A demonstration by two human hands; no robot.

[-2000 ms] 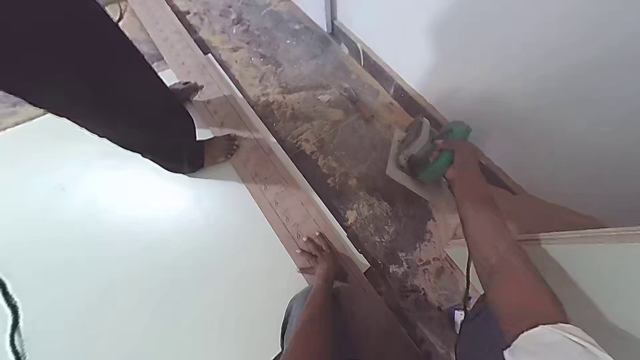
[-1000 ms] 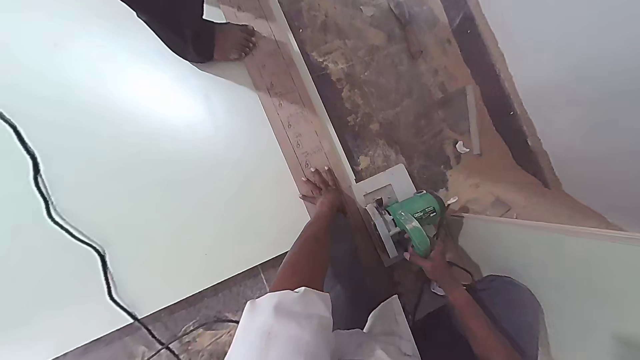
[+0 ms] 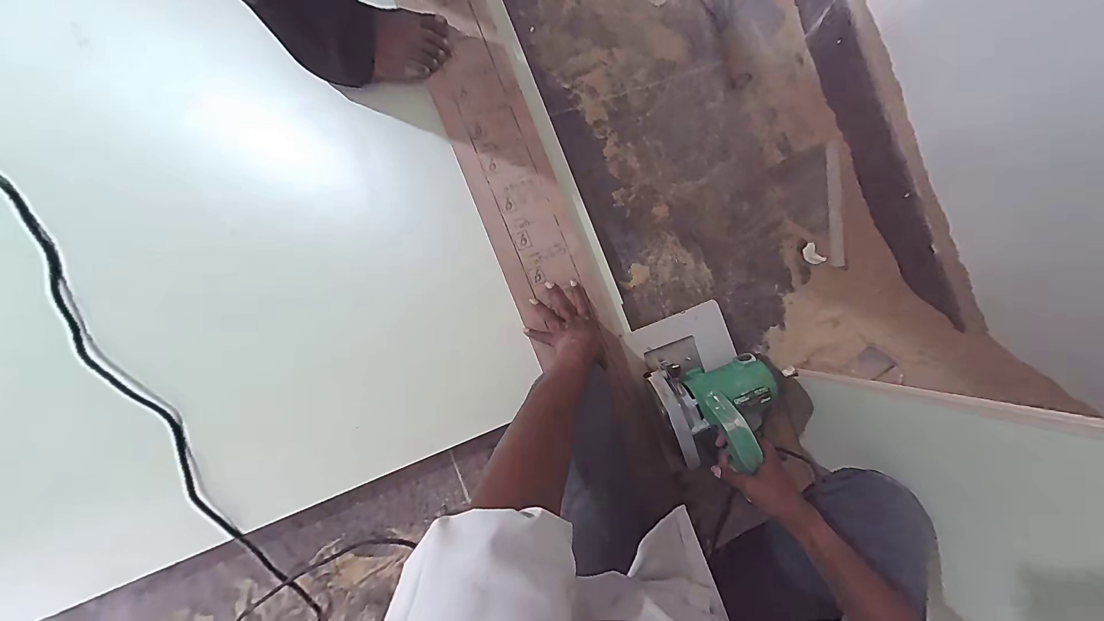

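A green circular saw is held by its rear handle in my right hand. Its metal base plate lies by the near end of a pale strip of board. My left hand presses down, fingers spread, on a long brown plank that bears pencil-like marks and writing. That plank lies along the edge of a large whitish sheet. Another person's bare foot rests at the plank's far part. Whether the blade touches the board cannot be seen.
A black cable crosses the sheet at left. Sawdust and a narrow offcut lie on the stained floor. At right a pale panel stands or lies near my knee, beside a white surface.
Two seconds ago the saw was over the floor, off to the right of the plank; now it is beside the plank's edge near my left hand. The view has shifted.
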